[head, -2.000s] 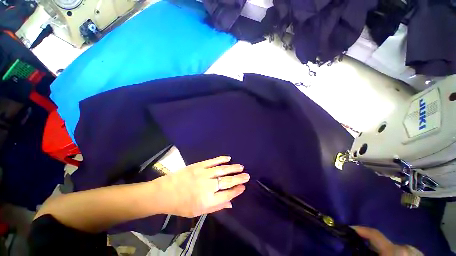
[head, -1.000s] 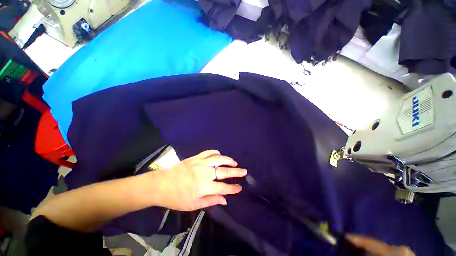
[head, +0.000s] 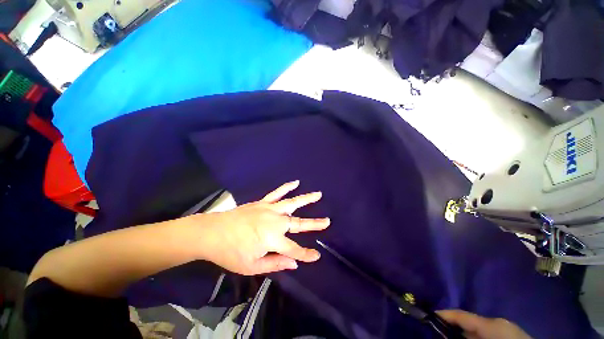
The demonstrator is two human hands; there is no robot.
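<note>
The dark navy-purple cloth panel (head: 318,159) lies spread over the table, one layer folded on another. My left hand (head: 265,232) rests flat on it with fingers spread, a ring on one finger, holding nothing. My right hand (head: 487,324), cut off by the bottom edge, holds the black handles of the fabric shears (head: 405,299). The shears have a brass-coloured pivot, and their tip points up and left, just below and right of my left fingers. The blades look nearly closed on the cloth; whether cloth is between them cannot be told.
The JUKI sewing machine (head: 550,185) stands at the right, its needle area beside the cloth. Bright blue fabric (head: 172,59) lies behind left. Dark bundles (head: 437,40) are heaped at the back. A red stool (head: 65,175) and a second machine (head: 93,20) are at left. Striped cloth (head: 255,311) hangs below.
My left hand's fingers have spread wider on the cloth. The shears, blurred one second ago, now show sharply, with their tip near my left fingers. The view has shifted slightly.
</note>
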